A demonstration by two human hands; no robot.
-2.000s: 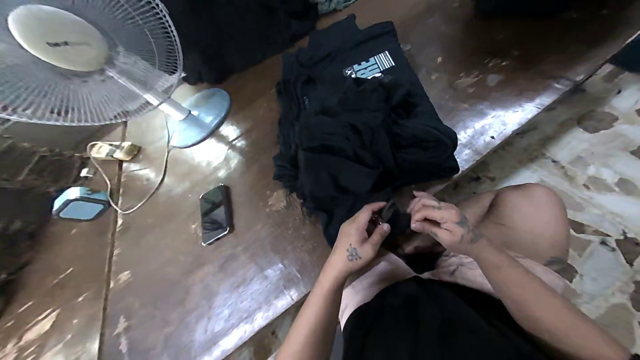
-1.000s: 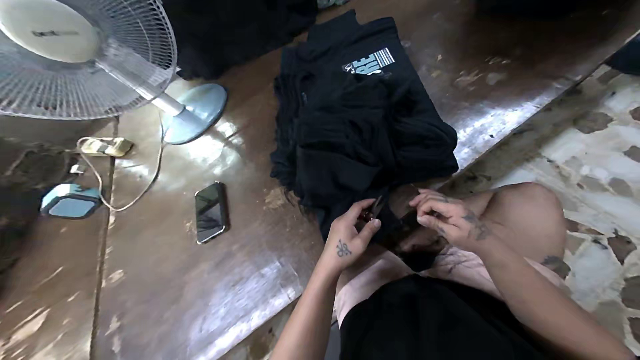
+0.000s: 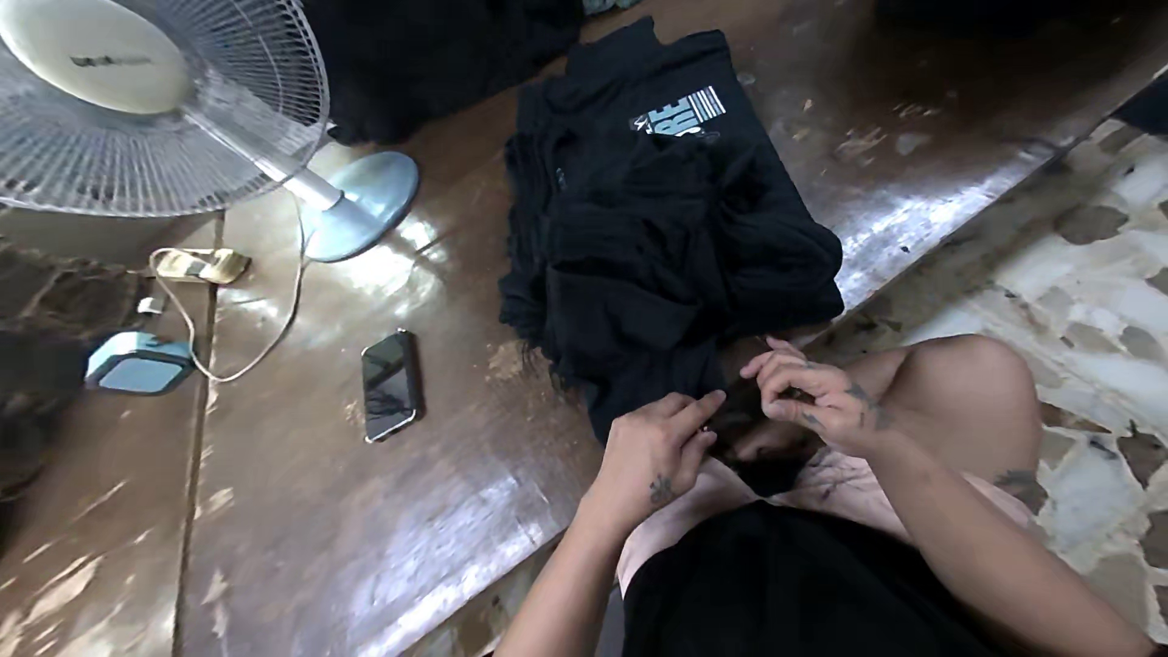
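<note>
A stack of black garments (image 3: 639, 210), probably shirts, lies on the brown wooden bench, its upper one bearing a pale blue and white print. My left hand (image 3: 659, 443) is at the stack's near end, fingers bent at the dark fabric close to my lap; what its fingertips grip is hidden. To its right, my right hand (image 3: 812, 392) is raised over my leg with curled fingers, thumb near the fingertips. Whether anything thin is pinched there cannot be made out.
A smartphone (image 3: 391, 386) lies on the bench (image 3: 365, 520) left of the stack. Farther left are a standing fan (image 3: 360, 205), a pale cable (image 3: 294, 315), a power strip (image 3: 203, 265) and a light-blue device (image 3: 140, 363). More dark cloth (image 3: 438, 55) lies behind. Stone-patterned floor (image 3: 1095, 265) borders the bench.
My hands, close together two seconds ago over a small dark item, are now farther apart. The right fingers have lifted away from the dark fabric.
</note>
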